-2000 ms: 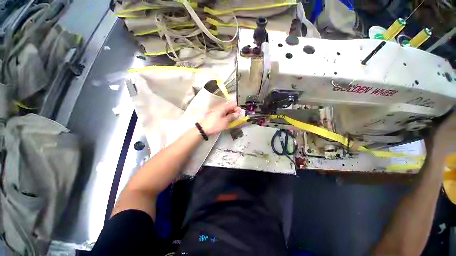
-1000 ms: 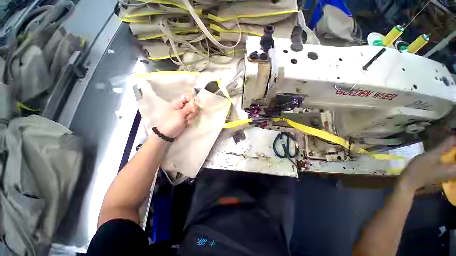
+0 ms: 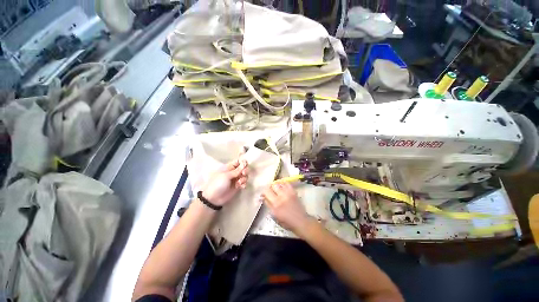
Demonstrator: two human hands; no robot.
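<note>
A beige canvas tote bag [image 3: 234, 221] lies left of the needle, with yellow edging. Yellow binding tape [image 3: 378, 188] runs across the bed of the white sewing machine [image 3: 360, 133], under the presser foot area, to the bag's edge. My left hand [image 3: 227, 183] is over the bag with its fingers curled; whether it pinches cloth is unclear. My right hand [image 3: 285, 204] is at the bag's right edge, just left of the needle, its fingertips on the short piece of tape there. Dark green thread snips [image 3: 344, 206] lie on the bed.
A stack of yellow-edged bags [image 3: 283, 44] stands behind the machine. Loose grey-beige bags [image 3: 56, 227] heap at the left, beyond a shiny metal bench [image 3: 142, 153]. Yellow thread cones [image 3: 447, 82] stand behind the arm. An orange-yellow disc is cut off at the right edge.
My right hand has come from the far right to the tape left of the needle. My left hand moved off the needle area onto the bag earlier and remains there. The view has tilted up.
</note>
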